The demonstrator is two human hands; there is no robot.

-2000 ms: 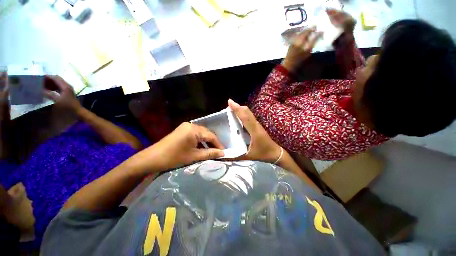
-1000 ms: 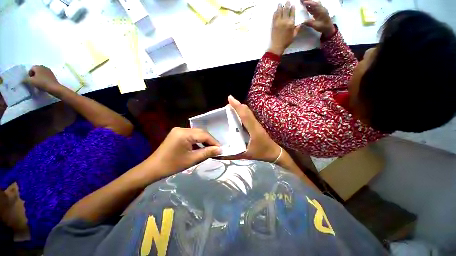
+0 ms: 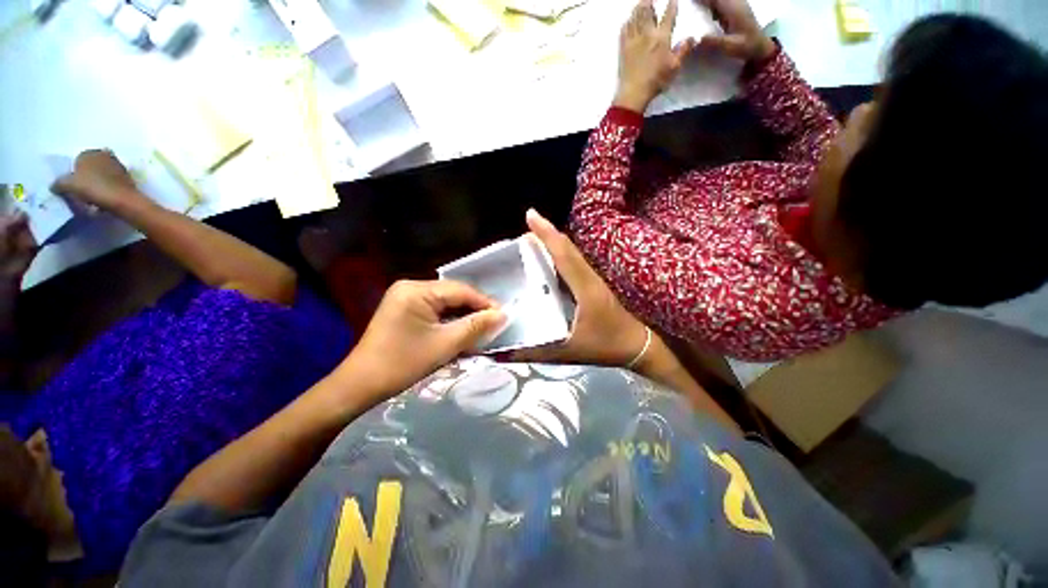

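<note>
A small open white carton [image 3: 534,301] is held just above my lap, its hollow side facing up. My right hand [image 3: 592,301] grips it along its right side, thumb pointing up along the wall. My left hand [image 3: 431,327] is at its left and near side, with thumb and index finger pinched together at the near wall. Whether anything small is between these fingertips cannot be told. The inside shows bare pale walls with a small dark mark on the right one.
A white table [image 3: 460,132] lies ahead with an open white carton [image 3: 383,126], a long carton [image 3: 313,35], yellow sheets [image 3: 305,149] and small white boxes [image 3: 144,23]. A person in purple [image 3: 172,402] is at left, one in red [image 3: 701,241] at right. A brown box [image 3: 822,385] stands low right.
My left fingertips have shifted slightly upward at the carton's near wall. The left person has lowered a white piece to the table. The right person's hands have moved left and further over the table.
</note>
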